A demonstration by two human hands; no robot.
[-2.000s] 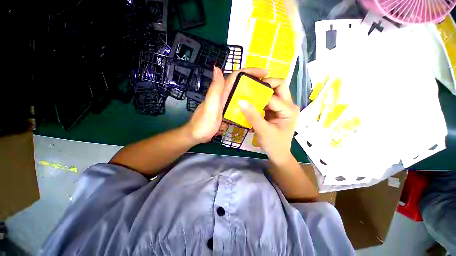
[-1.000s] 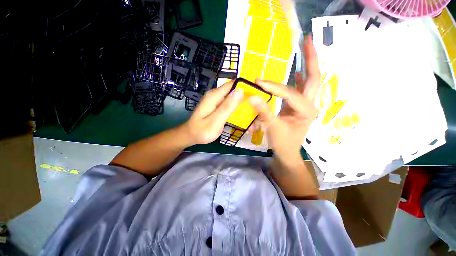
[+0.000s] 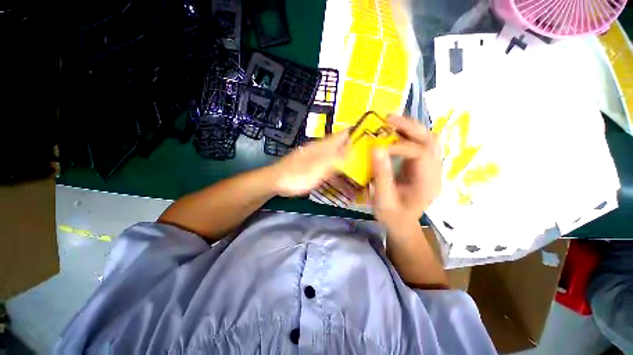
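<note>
A black plastic faceplate (image 3: 338,191) with a yellow sticker (image 3: 359,161) over its window end is held between my hands, above the lower end of the sticker sheet. My left hand (image 3: 314,165) holds the faceplate from its left side. My right hand (image 3: 409,170) is at its right side, blurred, with fingers curled at the faceplate's upper right edge. A dark outline crosses the yellow near the top. Whether the right fingers grip the yellow sticker or the frame is too blurred to tell.
Yellow sticker sheets (image 3: 362,66) lie beyond my hands. A tangled pile of black faceplates (image 3: 284,118) is at left. White backing sheets (image 3: 541,139) with loose yellow pieces (image 3: 461,163) lie at right. A pink fan (image 3: 566,15) stands at far right. Cardboard boxes (image 3: 510,291) are below the bench edge.
The faceplate has shifted a little to the right and tilted. My left hand has moved right with it. My right hand's raised fingers have curled down to the faceplate's upper right edge.
</note>
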